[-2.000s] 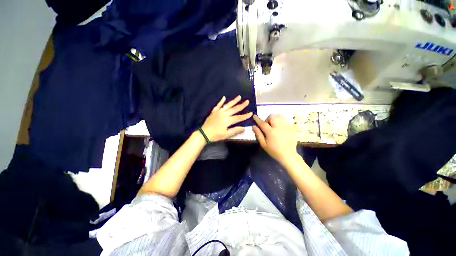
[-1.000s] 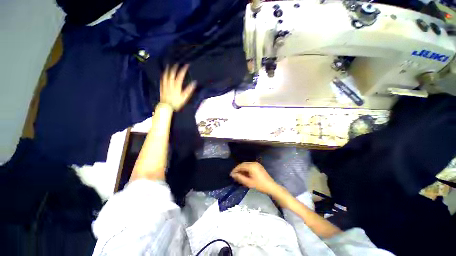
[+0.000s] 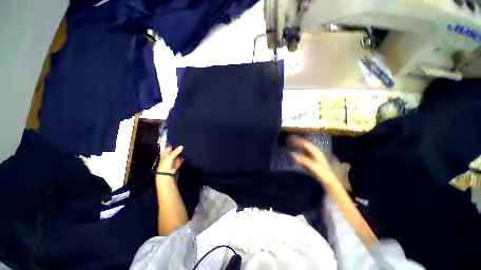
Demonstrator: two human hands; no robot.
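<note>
A large dark navy cut panel [image 3: 227, 113] lies flat from the needle area of the white sewing machine [image 3: 337, 58] over the table's front edge towards the lap. Its top right corner is by the needle [image 3: 275, 55]. My left hand [image 3: 171, 160] is at the panel's lower left edge, fingers partly bent; its hold on the cloth cannot be clearly told. My right hand [image 3: 307, 154] is blurred, right of the panel below the table edge, with fingers apart and no cloth seen in it.
Navy cut pieces [image 3: 95, 79] cover the table at left. Black garment piles lie at far left [image 3: 47, 200] and far right [image 3: 448, 132]. An open drawer [image 3: 145, 150] is under the table edge. A slim dark tool [image 3: 377, 71] lies on the machine bed.
The panel now lies squared from the needle to the lap, where white table showed before. My left hand has moved down to its lower left edge. My right hand has moved right and up.
</note>
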